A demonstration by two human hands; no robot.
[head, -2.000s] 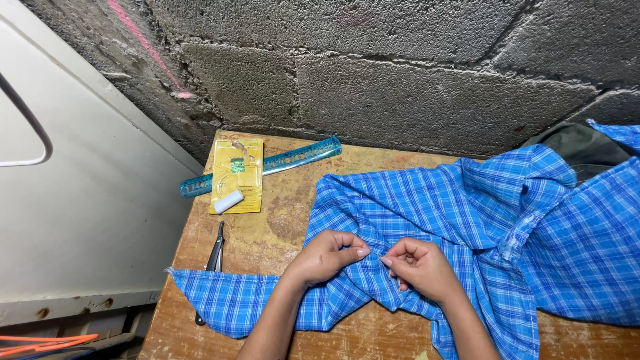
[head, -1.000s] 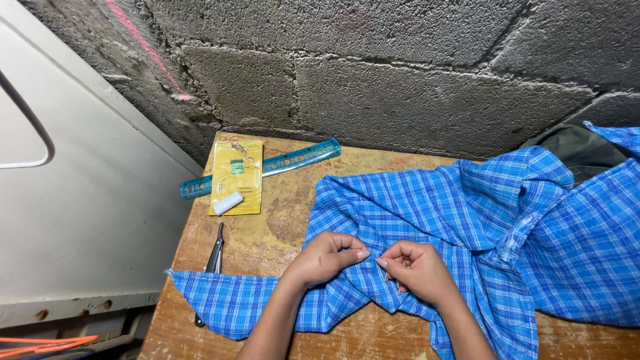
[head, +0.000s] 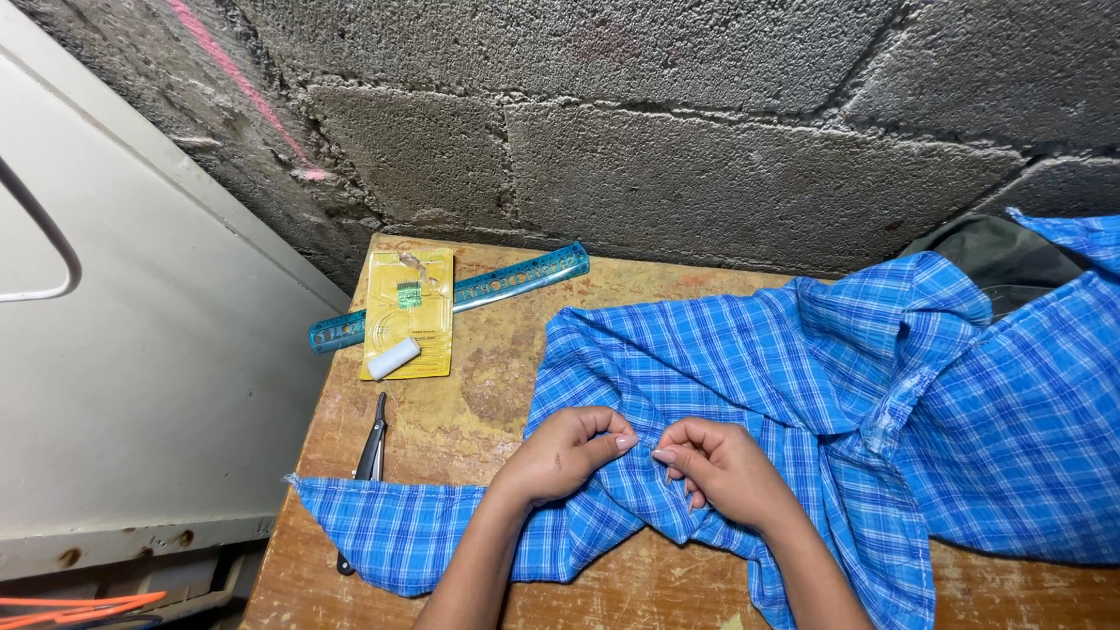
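Note:
A blue plaid cloth garment (head: 770,367) lies bunched and folded across the wooden table. My left hand (head: 573,455) pinches a fold of it between thumb and forefinger. Just to the right, my right hand (head: 717,468) has its thumb and forefinger closed together at the same fold; whether a needle or thread is between them cannot be made out. A frayed, whitish seam (head: 888,411) shows on the cloth right of my hands. One narrow strip of the fabric reaches left over part of a black-handled folding razor (head: 374,442).
A teal plastic stencil ruler (head: 525,278) lies under a yellow blister card (head: 433,319), which carries a white thread spool (head: 394,359). Behind the table (head: 490,429) rises a concrete block wall (head: 700,175). A white metal panel (head: 149,332) stands left, and dark green cloth (head: 984,254) lies back right.

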